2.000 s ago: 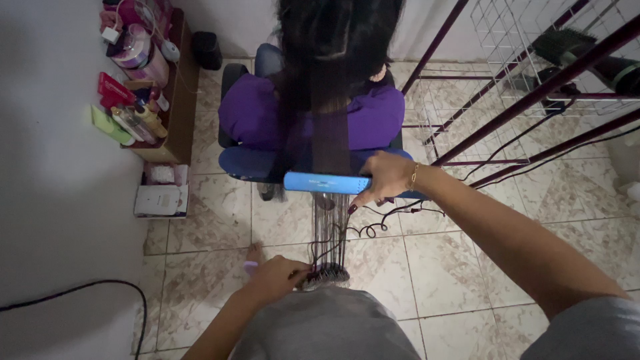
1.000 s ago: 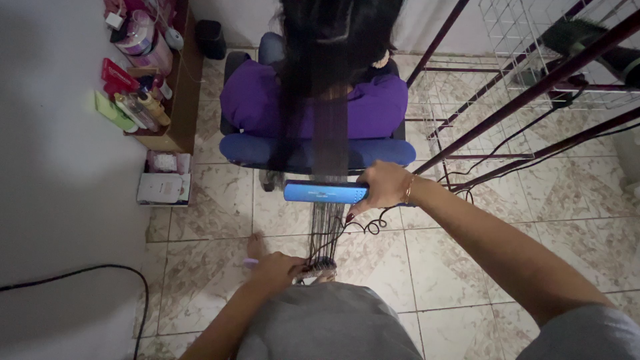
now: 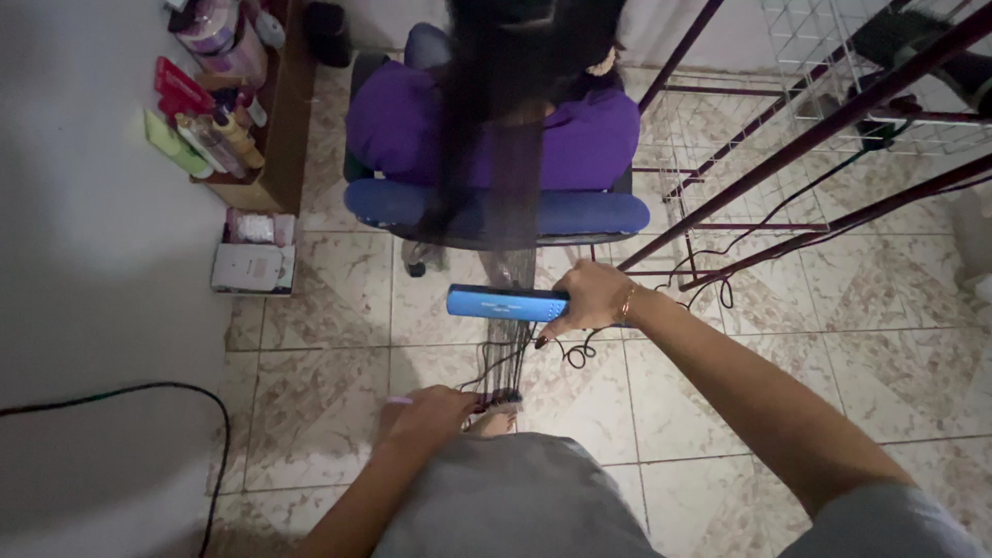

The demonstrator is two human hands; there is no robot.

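Observation:
My right hand (image 3: 595, 298) grips a blue hair straightener (image 3: 508, 303), which lies across a long, thin section of dark hair (image 3: 513, 194) between the chair back and my left hand. Low in the view, my left hand (image 3: 435, 415) is closed near the hair's ends, at what looks like a dark comb or brush (image 3: 504, 399); its exact form is unclear. The hair runs down from the head of a person in a purple top (image 3: 585, 147), seated facing away on a chair with a blue backrest (image 3: 593, 215). More dark hair hangs at the left of this section.
At the left, a brown shelf (image 3: 287, 116) holds bottles and tubes, with a small box (image 3: 254, 267) below it. A dark red metal rack (image 3: 744, 178) with wire baskets stands at the right. Black cords (image 3: 577, 355) hang beside the straightener, and another cord (image 3: 225, 434) runs along the left.
The straightener in my right hand has moved down the hair, away from the chair back and closer to my left hand. My left hand stays by the hair ends.

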